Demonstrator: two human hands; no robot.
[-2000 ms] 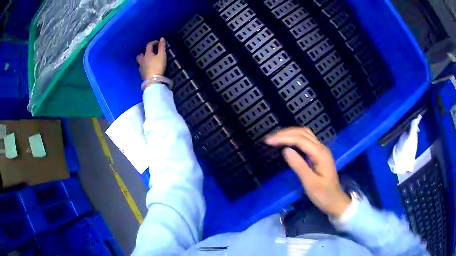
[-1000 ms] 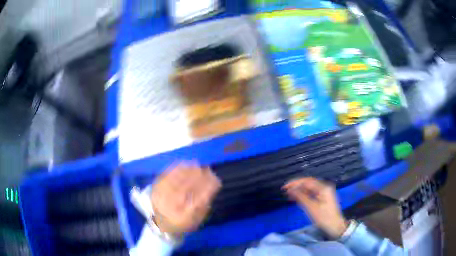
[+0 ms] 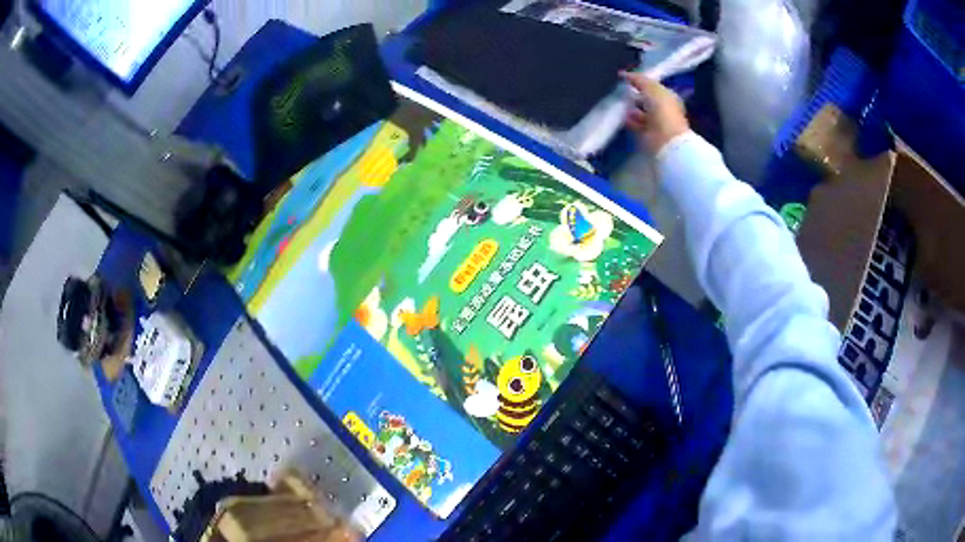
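My right hand (image 3: 658,112) reaches to the far right of the bench, its fingertips at the right edge of a black sheet (image 3: 529,64). Whether they grip it is unclear. The sheet lies flat on printed newspaper sheets (image 3: 677,51). My left hand is out of view. A green insect picture book (image 3: 455,275) with a bee drawing lies in the middle, with a smaller blue booklet (image 3: 360,392) at its lower left. The wooden fixture (image 3: 277,516), cut off by the bottom edge, is on a perforated metal plate (image 3: 249,413), beside a dark lugged part (image 3: 206,500).
A black keyboard (image 3: 561,466) is at the front, with a pen-like thin object (image 3: 667,355) beside it. An open carton (image 3: 836,238) stands at right, near clear plastic film (image 3: 762,74). A monitor (image 3: 116,32) and black fan (image 3: 323,101) are at upper left.
The view has swung from the blue bin to the bench and its far side. My right hand has moved out to the black sheet. My left hand has left the view.
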